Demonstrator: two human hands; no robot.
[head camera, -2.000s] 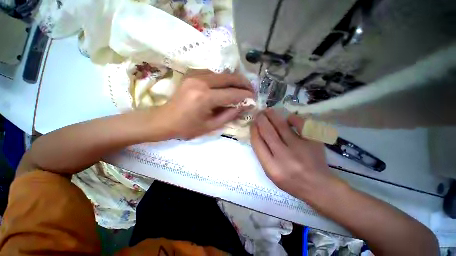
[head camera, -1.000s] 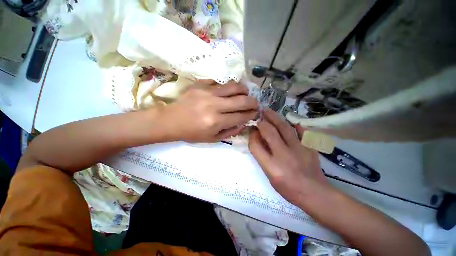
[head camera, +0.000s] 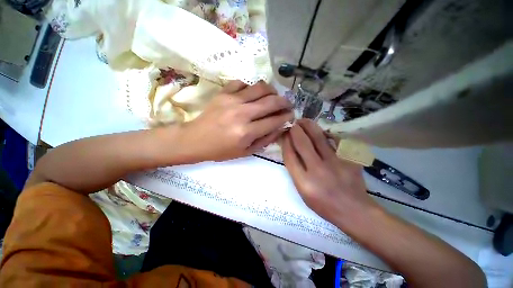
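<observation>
The cream floral garment (head camera: 174, 42) with a lace trim (head camera: 225, 59) is heaped left of the needle area. My left hand (head camera: 244, 119) lies on its near edge, fingertips pinching a bit of the cloth just before the presser foot (head camera: 306, 102). My right hand (head camera: 318, 163) pinches the same small edge from the right, its fingertips close to the left ones. The fingers hide most of the held edge. The sewing machine head (head camera: 360, 62) stands over the upper right.
Black thread snips (head camera: 398, 179) lie right of my right hand, beside a cream block (head camera: 355, 152). A ruler scale (head camera: 225, 197) runs along the front table edge. Floral cloth (head camera: 132, 216) hangs below. A blue rim (head camera: 338, 274) is at the bottom. A dark flat object (head camera: 45, 59) lies far left.
The fingertips of both hands have shifted slightly and closed nearer together at the cloth edge. The small light bit of edge between them shows less. The garment heap is nearly unchanged.
</observation>
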